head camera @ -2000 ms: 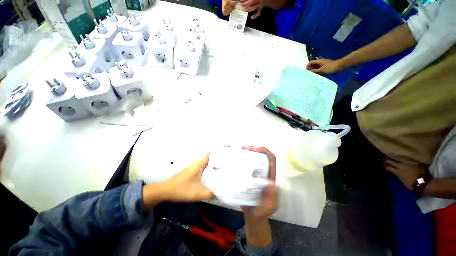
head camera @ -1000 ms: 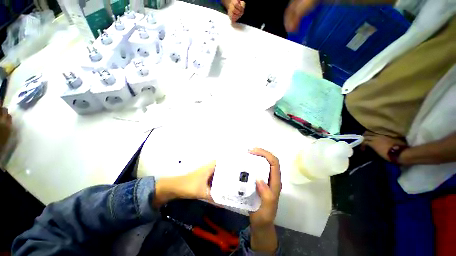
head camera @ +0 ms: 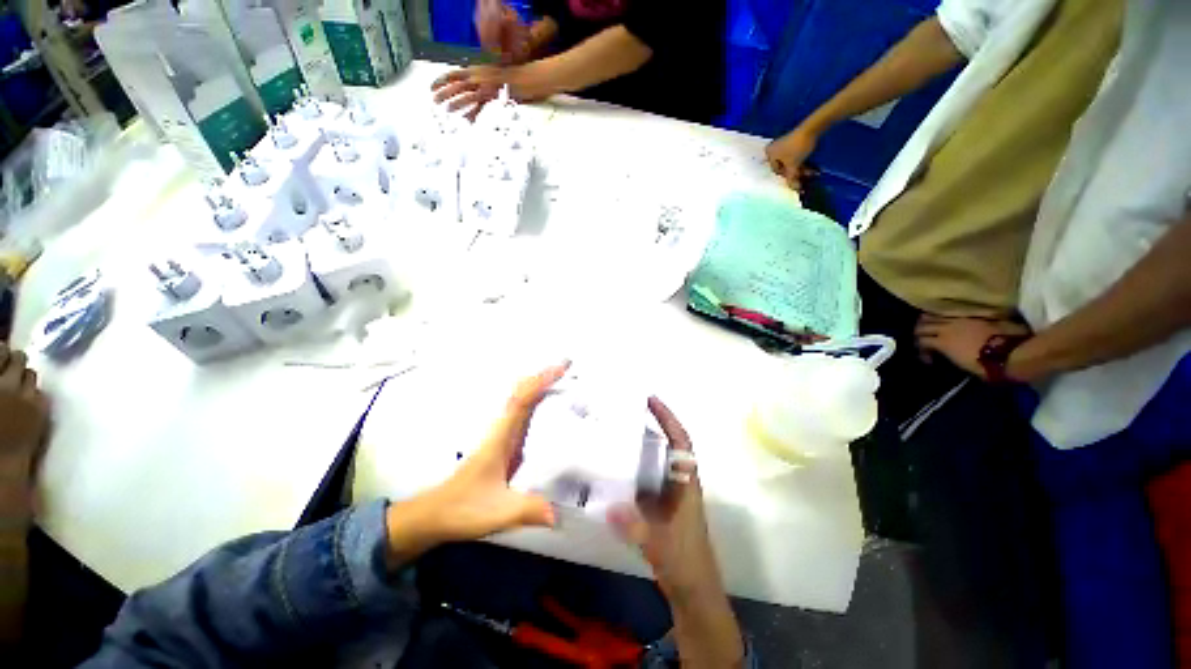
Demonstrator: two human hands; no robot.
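A white cube-shaped plug adapter (head camera: 581,451) is held between my two bare hands above the front edge of the white table. Its plug with pins points right, and a small dark opening shows low on the near side. My left hand (head camera: 477,490) grips the cube from the left, thumb low and fingers at its upper edge. My right hand (head camera: 673,523) is on the right side, around the plug end, slightly blurred. Overexposure hides much of the cube's surface detail.
Several white adapters (head camera: 281,316) stand pins-up at the back left, before white-green cartons (head camera: 222,111). A teal pad (head camera: 777,261) and white bottle (head camera: 816,405) are on the right. Orange-handled tool (head camera: 581,640) lies below the table edge. Coworkers' hands (head camera: 503,85) rest around the table.
The adapter has turned, so its plug now points right instead of the face with dark openings showing towards me. A coworker's hands have come onto the back edge near the adapters.
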